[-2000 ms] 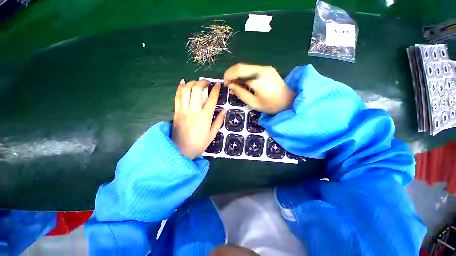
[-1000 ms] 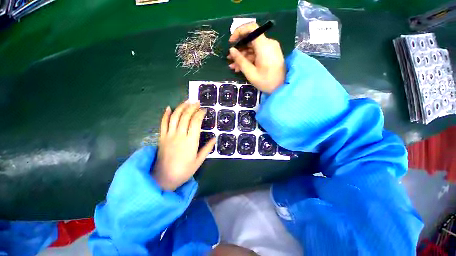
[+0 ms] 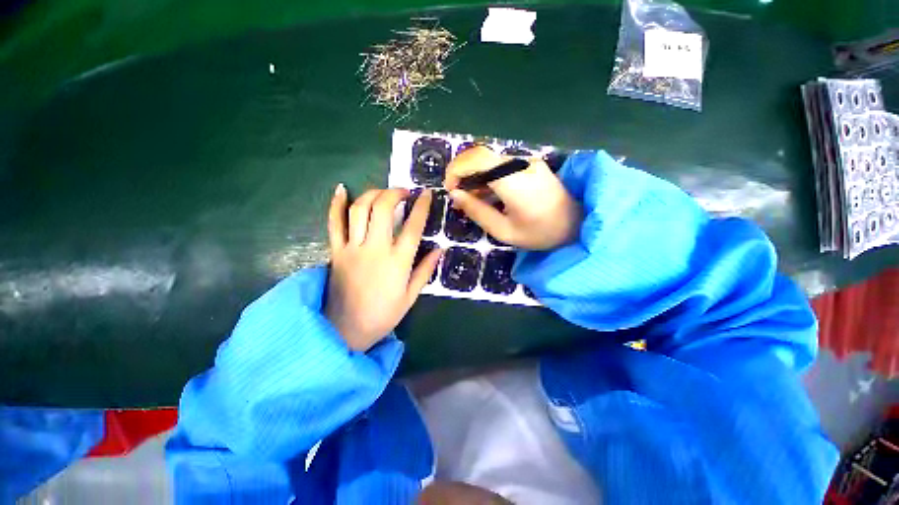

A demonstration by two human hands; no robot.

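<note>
A white-edged sheet of black square units (image 3: pixel 461 269) lies on the green bench in front of me. My left hand (image 3: pixel 375 261) rests flat with spread fingers on the sheet's left part and covers some units. My right hand (image 3: pixel 522 202) holds a slim black pen-like tool, likely tweezers (image 3: pixel 496 175), over the sheet's middle row, close to my left fingertips. The tool's tip is hidden by my fingers. Whether it grips a pin cannot be told. A tangled heap of fine metal pins (image 3: pixel 406 67) lies beyond the sheet.
A blank white slip (image 3: pixel 509 26) lies right of the heap. Farther right is a clear labelled bag (image 3: pixel 657 59) with dark grainy contents. A stack of pale sheets (image 3: pixel 856 168) with dark-centred rings stands at the right edge, with a grey object (image 3: pixel 867 51) behind it.
My right hand has come back from beside the pin heap to the sheet with the black tool. My left hand has shifted slightly towards the sheet's middle row.
</note>
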